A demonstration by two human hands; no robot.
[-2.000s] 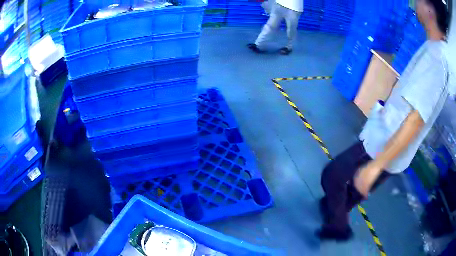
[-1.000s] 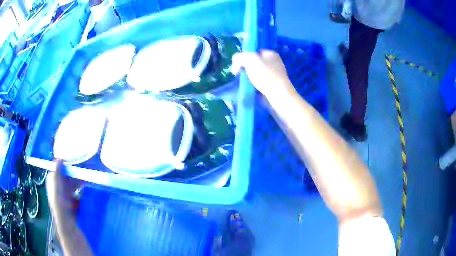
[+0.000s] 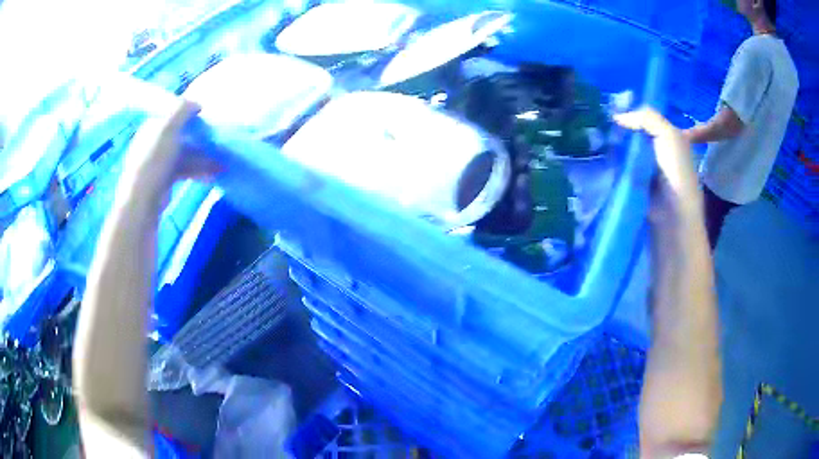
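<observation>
A blue crate (image 3: 377, 224) is tilted in front of me, above a stack of blue crates (image 3: 431, 359); I cannot tell whether it rests fully on them. It holds several white oval housings (image 3: 386, 152), with green inner parts (image 3: 550, 193) and dark inserts showing at the right. My left hand (image 3: 175, 148) grips the crate's near left rim. My right hand (image 3: 654, 134) is on its right rim. The fingers of both hands are partly hidden or blurred.
A blue grid pallet (image 3: 606, 381) shows under the stack. A person in a pale shirt (image 3: 754, 116) stands at the right. Crumpled translucent film (image 3: 256, 417) lies at lower left, near dark loose parts (image 3: 31, 385). Yellow-black tape (image 3: 752, 417) marks the floor at lower right.
The crate and both hands have moved up over the stack, and the crate has turned. The view has shifted, and the stack now shows beneath the crate.
</observation>
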